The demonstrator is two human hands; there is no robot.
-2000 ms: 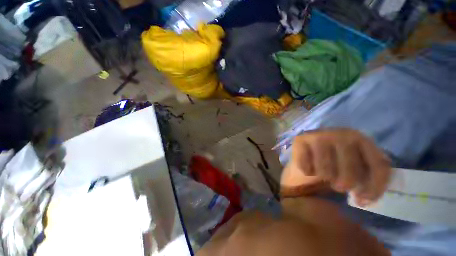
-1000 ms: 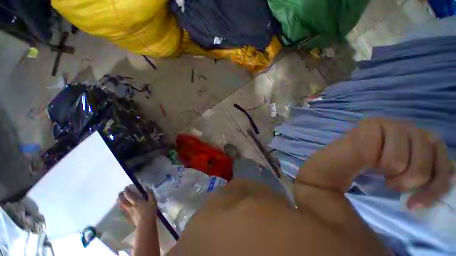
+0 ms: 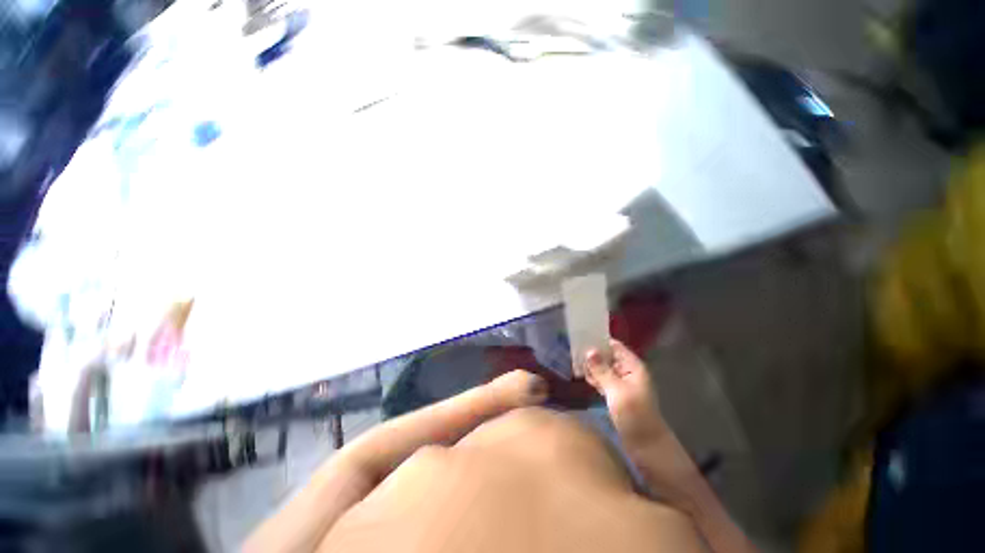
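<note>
A narrow pale card or label point(image 3: 587, 315) stands upright between the thumb and fingers of my right hand point(image 3: 618, 378), just off the near edge of the white table point(image 3: 745, 205). My left hand point(image 3: 521, 389) is at the end of the forearm from the lower left, just left of the right hand and below the table edge. It is small and blurred, its fingers are mostly hidden, and I cannot tell whether it holds anything.
The overexposed table top bears blurred white material point(image 3: 572, 257) and a small blue spot point(image 3: 206, 133). Red material point(image 3: 643, 315) lies below its near edge. A yellow heap point(image 3: 918, 313) and dark material point(image 3: 934, 475) are at the right. Grey floor shows between.
The view has swung left onto the white table; the yellow heap is now at the right edge. My right hand has come in from the right with a pale card, now upright near the table edge.
</note>
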